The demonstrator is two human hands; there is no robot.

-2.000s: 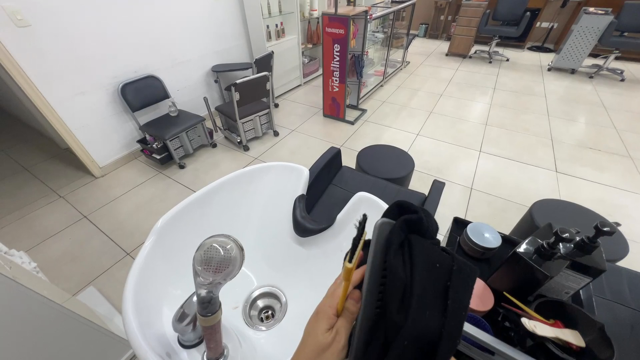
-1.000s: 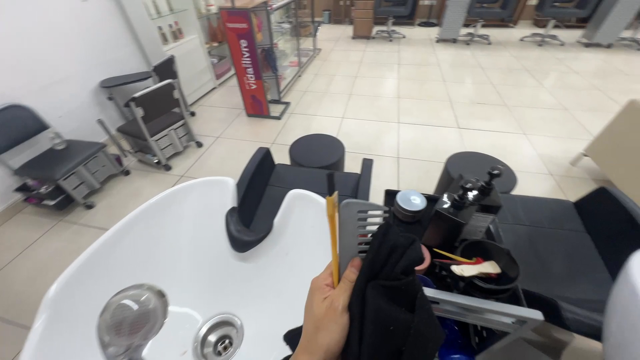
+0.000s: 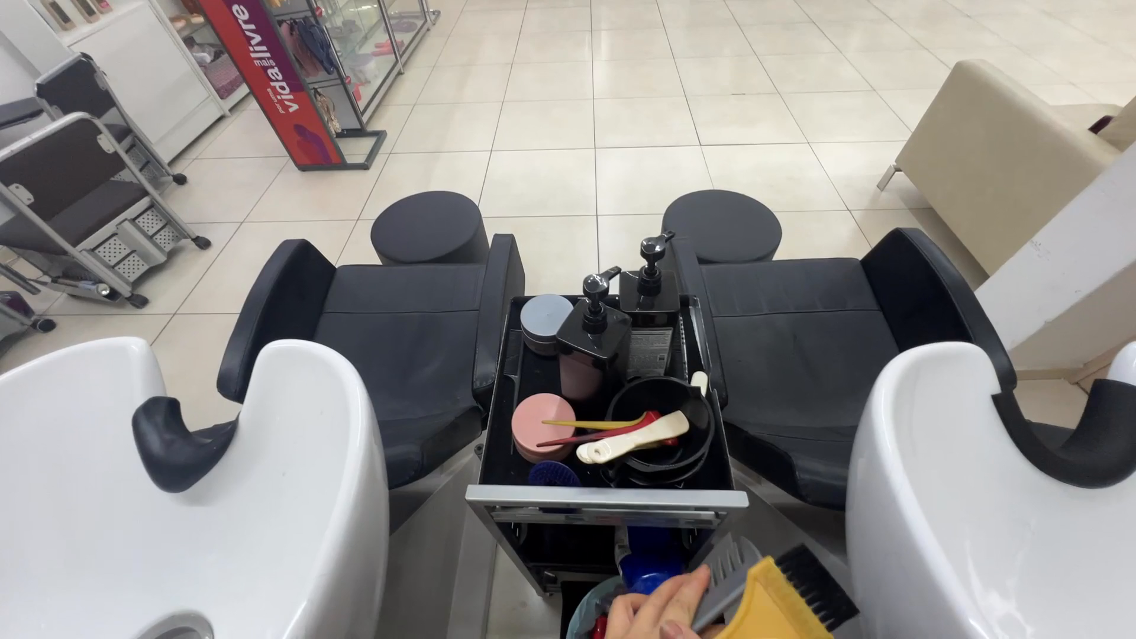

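At the bottom edge, my left hand (image 3: pixel 652 612), partly cut off, is closed on a yellow tint brush (image 3: pixel 770 605) with black bristles and a grey wide-toothed comb (image 3: pixel 723 590). Both point up and right, just below the front rail of a black salon trolley (image 3: pixel 608 499). My right hand is out of view. On the trolley top stand two black pump bottles (image 3: pixel 593 351), a blue-lidded jar (image 3: pixel 546 319) and a pink-lidded jar (image 3: pixel 543 426). Cream, red and yellow tint brushes (image 3: pixel 635 437) lie across black bowls (image 3: pixel 679 461). A blue item (image 3: pixel 652 568) sits lower down.
White wash basins (image 3: pixel 328 461) (image 3: pixel 941 497) flank the trolley, with black padded chairs (image 3: pixel 399 346) (image 3: pixel 799 328) beyond. Round black stools (image 3: pixel 430 226) (image 3: pixel 721 226) stand behind. Wheeled chairs (image 3: pixel 80 195) and a red display sign (image 3: pixel 284 89) are left; a beige sofa (image 3: pixel 1003 160) is right.
The view has swung right to the trolley. My left hand has moved from beside the basin to below the trolley's front rail. The black cloth seen with it earlier is out of view.
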